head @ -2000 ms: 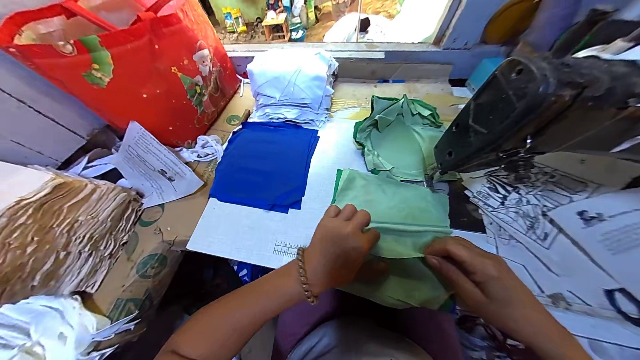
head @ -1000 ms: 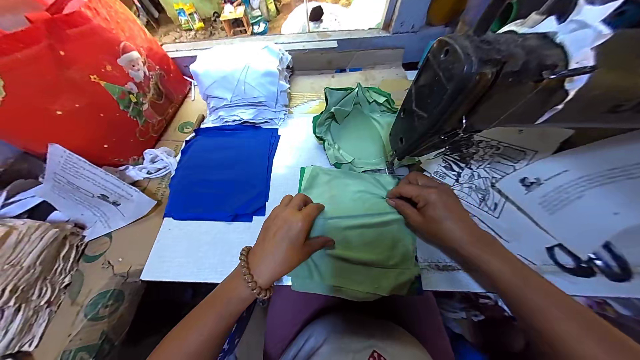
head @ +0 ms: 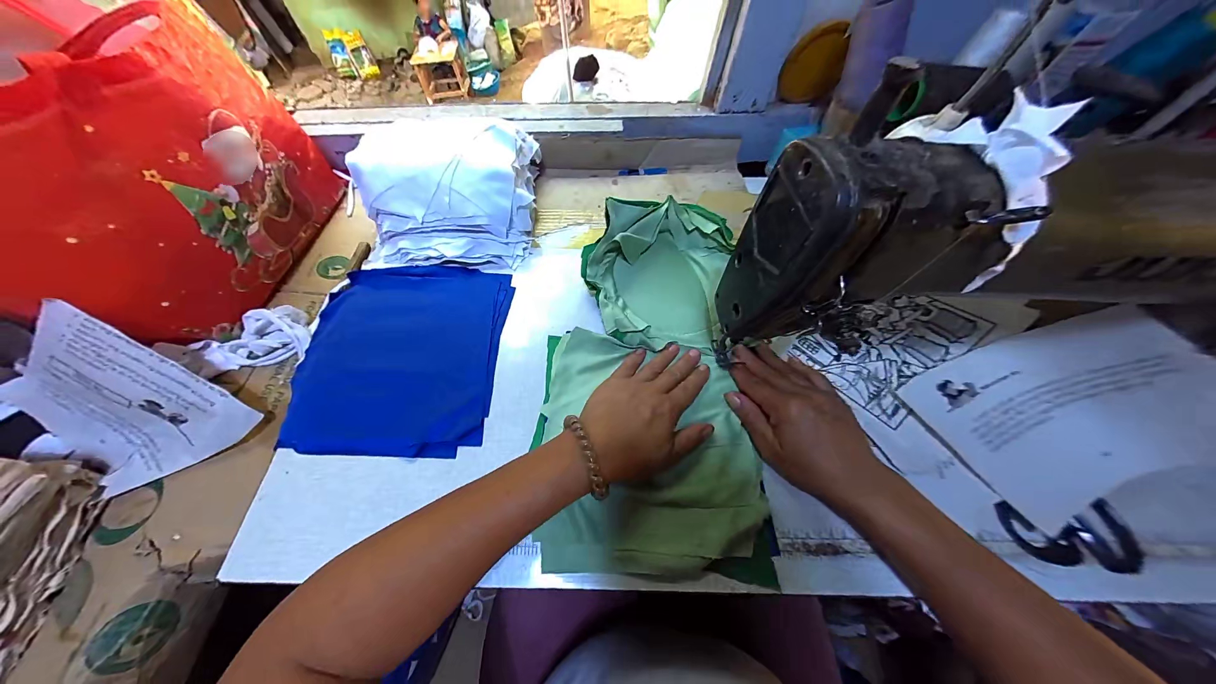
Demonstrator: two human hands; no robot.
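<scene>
A light green fabric piece (head: 665,522) with darker green cloth beneath lies under both hands, its top edge at the needle area of a black sewing machine (head: 807,228). My left hand (head: 646,413), with a beaded bracelet, rests flat on the fabric, fingers spread. Close to the presser foot, the fingertips of my right hand (head: 798,418) press on the fabric's upper right edge; whether they pinch it cannot be told. Behind the foot sits a bunched green fabric bundle (head: 660,275). Left of it are stacked blue fabric pieces (head: 399,366) and a folded white fabric stack (head: 442,195).
A red bag (head: 123,190) stands at the back left, near a printed paper (head: 142,394) and a stack of brownish pieces (head: 38,551). Scissors (head: 1069,541) lie partly under printed sheets (head: 1064,408) on the right. Beyond the window ledge (head: 456,119), a person is outside.
The green fabric's top edge has moved up to the machine's foot. My left hand has gone from the fabric's left side onto its upper middle, and my right hand is lower beside the foot.
</scene>
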